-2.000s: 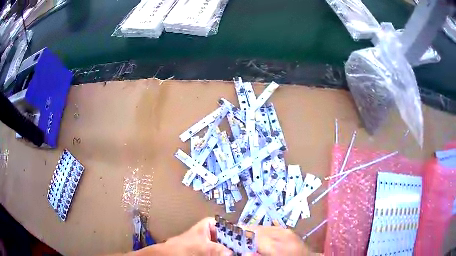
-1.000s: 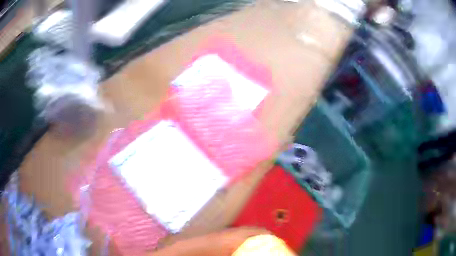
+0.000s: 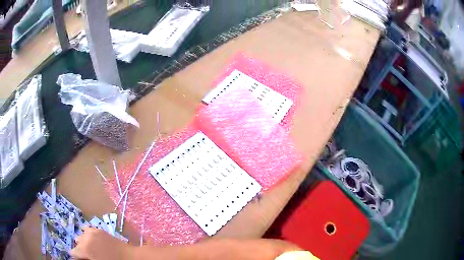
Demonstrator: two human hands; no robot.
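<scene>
My right hand (image 3: 94,245) is at the lower left, its bare forearm stretching across the bottom from the right. Its fingers are at the edge of a heap of white-blue PCB strips (image 3: 60,212); whether they grip one cannot be told. My left hand is out of the picture. A white PCB panel (image 3: 206,183) with rows of small dark dots lies on pink bubble wrap (image 3: 133,190). A second white panel (image 3: 280,105) lies further back, partly covered by pink wrap.
Thin white sticks (image 3: 136,172) lie left of the near panel. A clear bag of small grey-brown parts (image 3: 104,127) stands by a metal post (image 3: 100,45). Bagged white blocks (image 3: 173,30) lie on the green belt. A red stool (image 3: 325,218) and green crate (image 3: 407,203) are at right.
The view has swung right. Earlier both hands held a small part-panel over the cardboard; now only my right hand shows, by the strip heap. The part-panel and cutters are out of view.
</scene>
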